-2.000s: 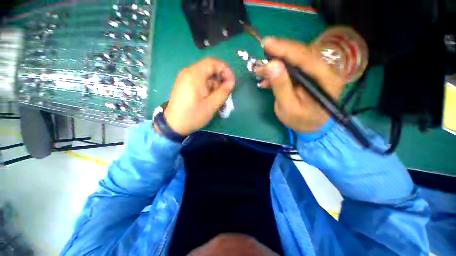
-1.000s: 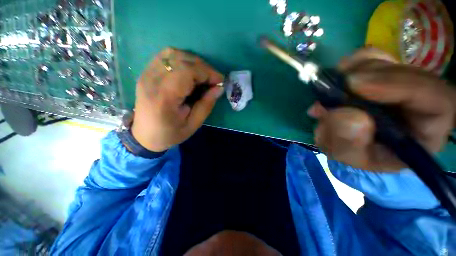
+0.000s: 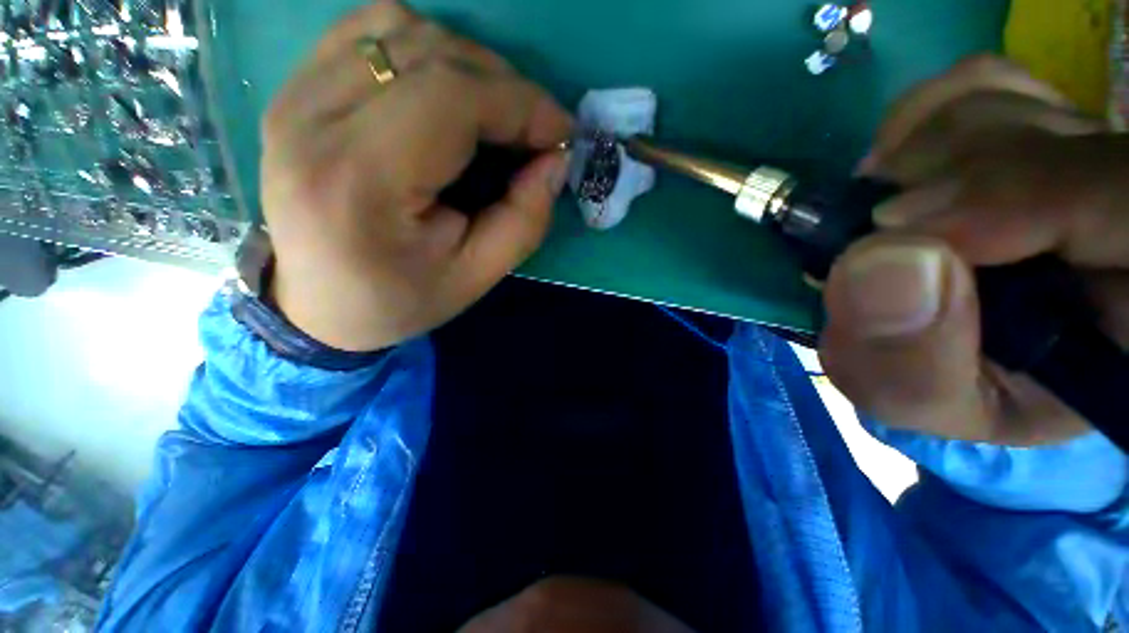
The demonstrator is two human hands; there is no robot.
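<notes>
A white holding pad [image 3: 615,114] lies on the green mat near its front edge. A small dark circuit board assembly [image 3: 599,171] with shiny dots sits on it. My left hand [image 3: 415,173], with a ring, pinches a tiny part at the pad's left side; the part is mostly hidden by thumb and finger. My right hand [image 3: 978,247] grips the black handle of the soldering iron [image 3: 764,195], which has a silver collar. The iron's brownish tip points left and is at the board's upper right; I cannot tell whether it touches.
A few small round components [image 3: 836,38] lie at the top right. A clear parts tray [image 3: 112,124] with rows of shiny dark pieces is at the left. Part of a yellow tape roll [image 3: 1062,47] shows at the top right. The mat's front edge [image 3: 669,303] runs below the hands.
The iron has moved left, bringing its tip from beyond the pad to the board. My left hand keeps its pinch beside the pad. The view is closer, and the loose components now sit nearer the top edge.
</notes>
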